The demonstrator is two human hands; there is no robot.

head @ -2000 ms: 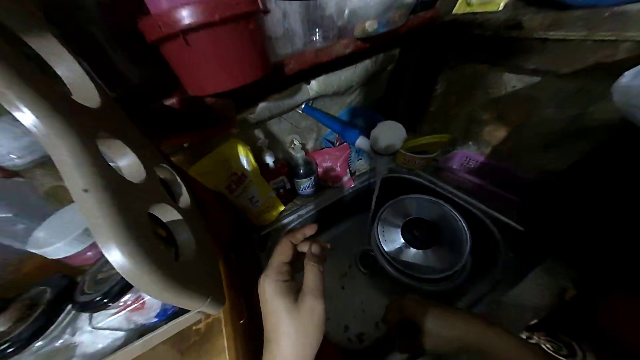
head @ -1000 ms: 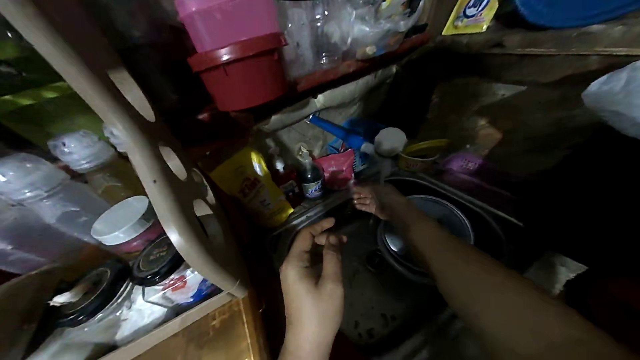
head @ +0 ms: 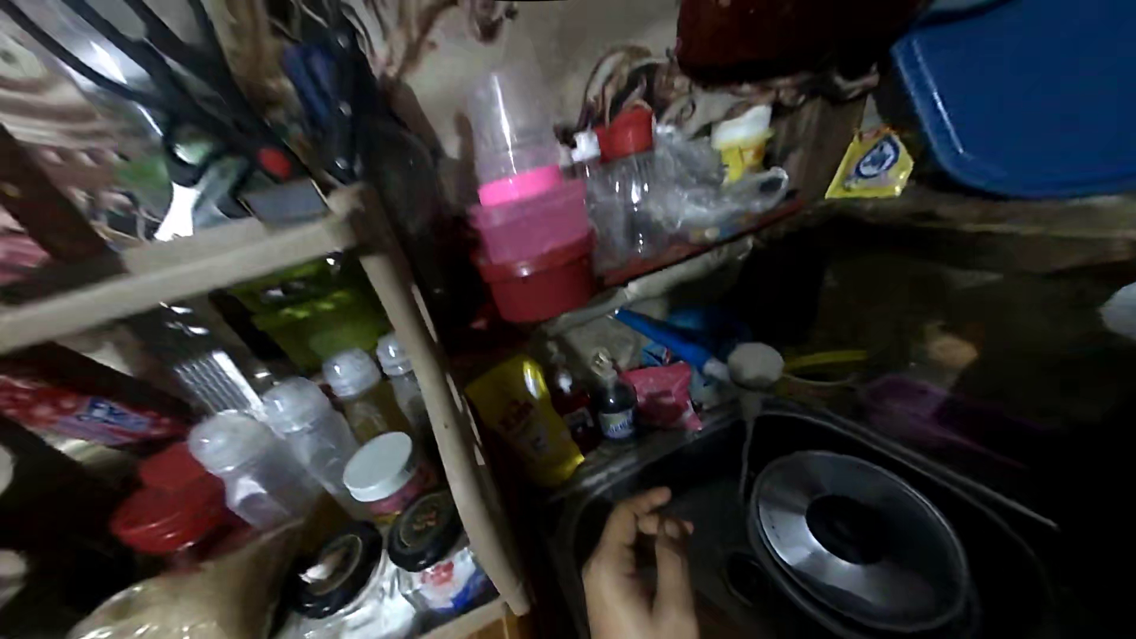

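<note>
My left hand [head: 641, 568] is raised over the near left part of a dark sink [head: 710, 479], fingers loosely curled and apart, nothing seen between them. My right hand is out of view. A round metal lid with a black knob [head: 861, 540] lies on a pan or pot in the sink's right part. Just left of it, a thin stream of water [head: 747, 444] runs down from a spout with a pale round head [head: 755, 366]. Behind the sink's rim stand a yellow pouch [head: 525, 422], a dark bottle [head: 614, 399] and a pink packet [head: 664, 395].
A beige plastic rack [head: 453, 426] at left holds clear bottles [head: 253, 466] and dark-lidded jars [head: 426, 531]. A wall shelf [head: 701, 247] above the sink carries a red tub [head: 537, 282] and clear containers. A blue basin [head: 1029, 98] is at upper right.
My right hand, which reached over the sink near the lid a second ago, has gone out of view. My left hand stays raised and curled. The view has swung up and left.
</note>
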